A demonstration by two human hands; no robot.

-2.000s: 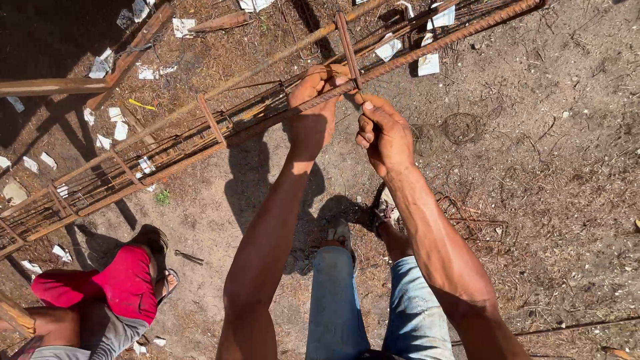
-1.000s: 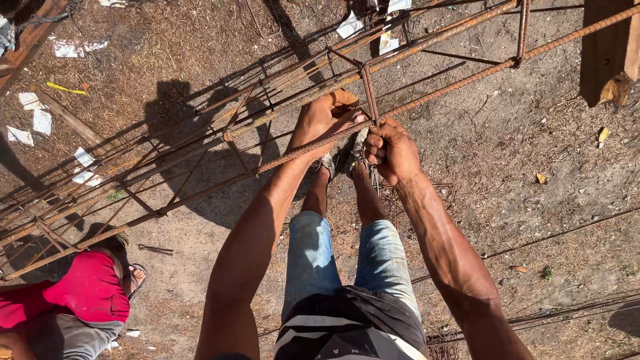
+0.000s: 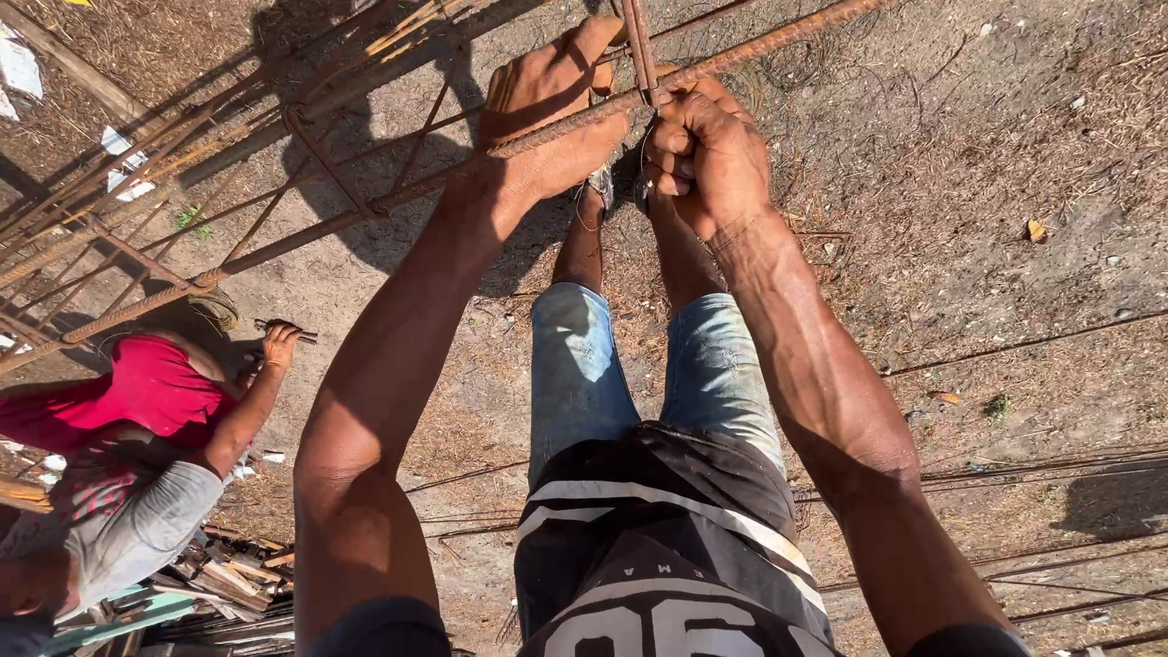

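A rusty ribbed rebar of a long reinforcement cage crosses the upper view at a slant. A square steel stirrup meets it between my hands. My left hand reaches around the rebar just left of this joint, its fingers behind and above the bar. My right hand is just right of and below the joint, fingers curled at a thin tie wire that hangs in a loop. Where the wire's ends run is hidden by the fingers. More stirrups stand along the cage to the left.
At the lower left a co-worker in a grey shirt holds a dark hand tool. Scrap wood is piled below. Long thin bars lie on the dirt at the right. Pale scraps lie beyond the cage.
The view has shifted along the cage and downward. My hands remain at a rebar and stirrup joint. The co-worker's hand with the tool now shows; earlier a similar tool lay on the ground.
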